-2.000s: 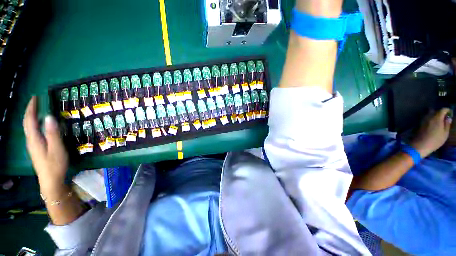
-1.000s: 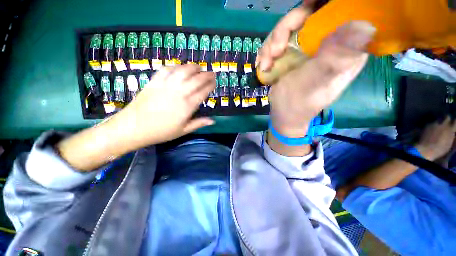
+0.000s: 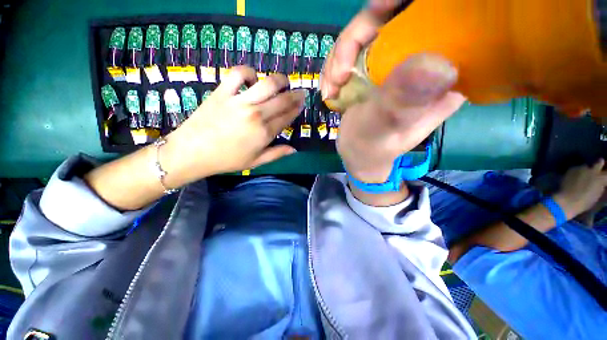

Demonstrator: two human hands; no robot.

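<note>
A black foam tray (image 3: 100, 80) holds two rows of small green circuit board units (image 3: 153, 40) with thin wires down to yellow-and-white ends. My left hand (image 3: 229, 126) is over the lower row, palm down, fingers bent towards the right; what is under its fingertips is hidden. My right hand (image 3: 399, 113) is round a large orange electric screwdriver (image 3: 492, 53), blurred and close to the camera, with its tan front grip (image 3: 353, 89) over the tray's right part. The driver's tip cannot be made out.
The green bench mat (image 3: 46, 99) lies around the tray, with a yellow line (image 3: 241, 6) behind it. At the right, a coworker's arm with a blue wrist band (image 3: 554, 211) rests near a dark object. A black cord (image 3: 506, 216) runs past my right wrist.
Since two seconds ago, my left hand has moved from the tray's left end onto the lower row, and my right hand has come back with the orange screwdriver. Both have shifted slightly since one second ago.
</note>
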